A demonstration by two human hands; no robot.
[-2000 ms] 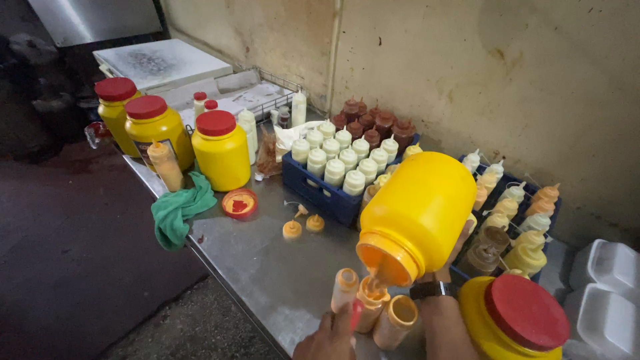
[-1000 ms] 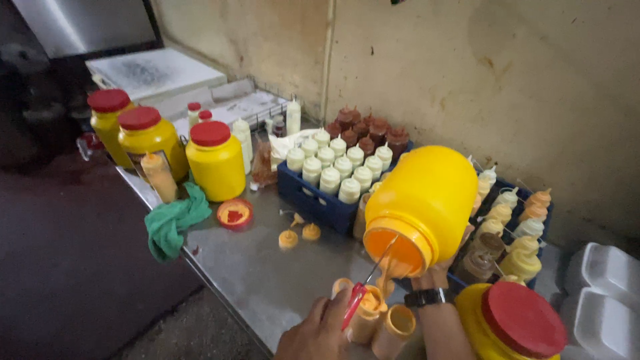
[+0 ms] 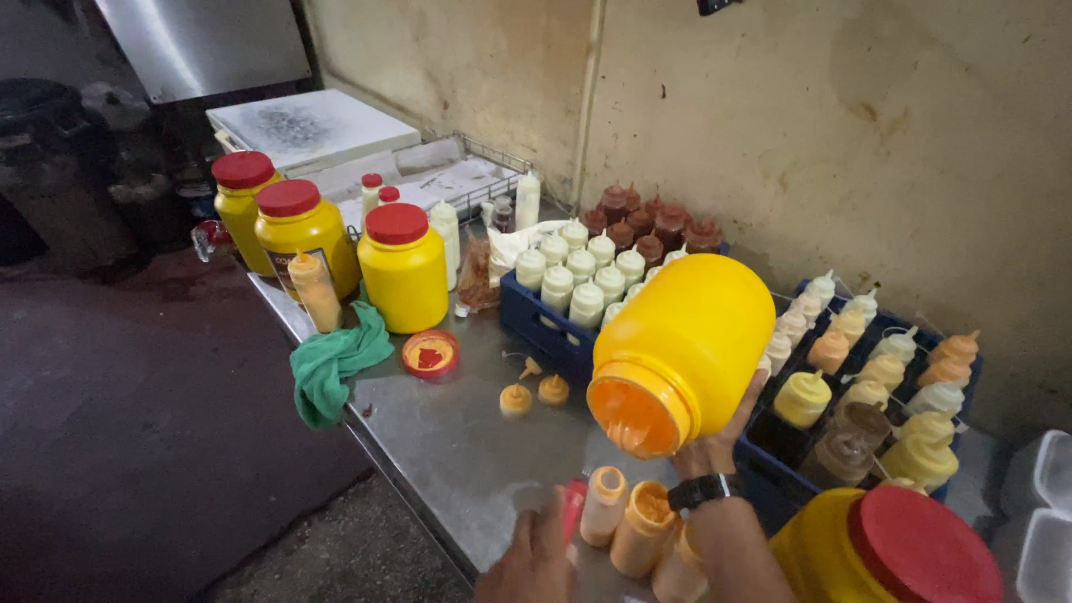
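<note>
My right hand (image 3: 712, 448), with a black watch on its wrist, holds a large yellow plastic jar (image 3: 695, 343) from beneath, tipped with its open mouth down to the left. Orange sauce coats the mouth. My left hand (image 3: 532, 553), blurred, is at the bottom beside the bottles, round a red-handled tool (image 3: 574, 507) whose far end is unclear. Below the jar three uncapped squeeze bottles stand together: one at left (image 3: 603, 507), a middle one filled near its rim (image 3: 643, 528), and one partly behind my right forearm (image 3: 682, 569). Orange-smeared nozzle caps (image 3: 516, 399) lie on the steel table (image 3: 435, 435).
Blue crates (image 3: 536, 322) hold filled squeeze bottles behind and to the right (image 3: 963, 402). A red-lidded yellow jar (image 3: 921, 544) stands near right; several more (image 3: 402, 276) stand back left. A green cloth (image 3: 335, 360) overhangs the table edge beside a sauce-smeared red lid (image 3: 430, 353). Foam containers (image 3: 1038, 536) are at far right.
The red-handled tool, at the jar's mouth a second ago, is now down left of the bottles with my left hand. The jar stays tipped in my right hand.
</note>
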